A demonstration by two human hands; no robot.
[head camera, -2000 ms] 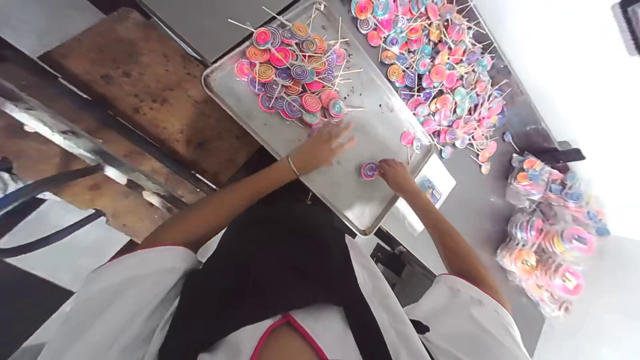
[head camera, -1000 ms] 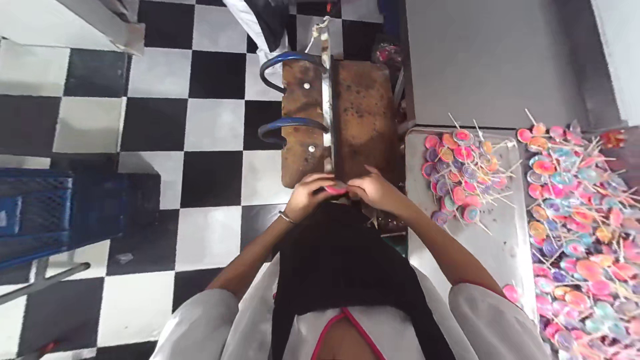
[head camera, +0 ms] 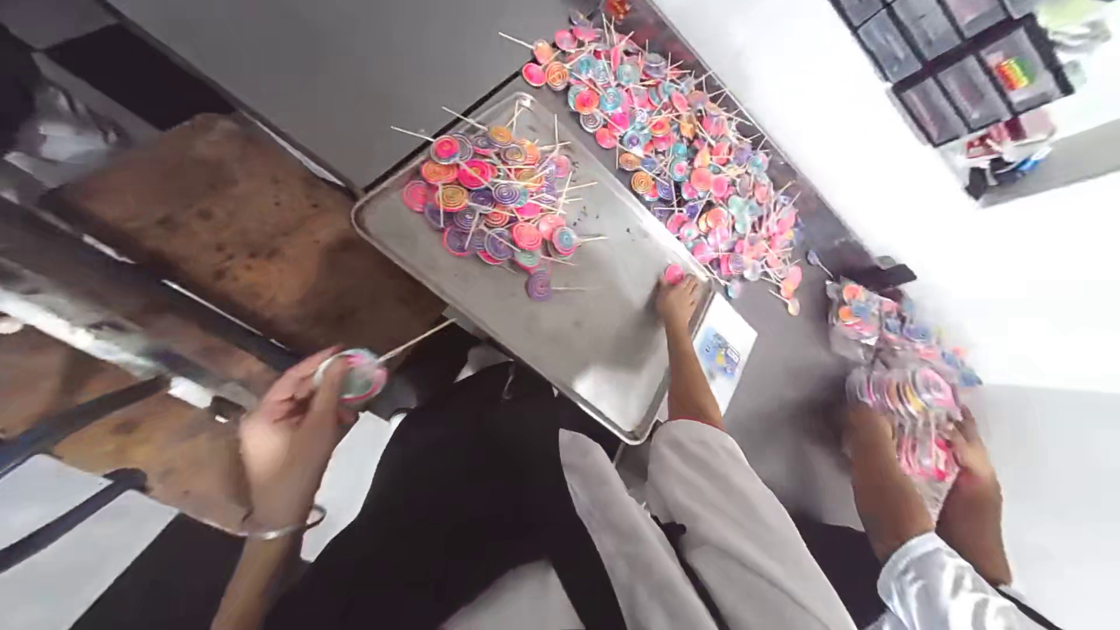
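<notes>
My left hand point(head camera: 293, 437), with a bracelet at the wrist, pinches a wrapped swirl lollipop point(head camera: 360, 376) off the near left side of the tray; its stick points up and right. My right hand point(head camera: 681, 300) reaches over the right end of the metal sheet tray point(head camera: 595, 350), its fingers on a pink lollipop point(head camera: 673, 274) at the far rim. Whether they grip it is hard to tell. A pile of swirl lollipops point(head camera: 490, 197) lies on the tray's left part, with a purple one point(head camera: 539, 284) at its near edge.
Behind the tray many lollipops point(head camera: 691, 166) cover the counter. A printed sheet point(head camera: 722, 350) lies by the tray's right end. At right, a co-worker's hands point(head camera: 976, 472) hold bagged lollipops point(head camera: 910, 394). A stained brown board point(head camera: 219, 227) is at left; drawers point(head camera: 971, 66) stand at upper right.
The view has swung back from the floor to the tray. My hands, together a second ago, are now apart, the left holding a lollipop and the right at the tray. The co-worker's hands have come into view.
</notes>
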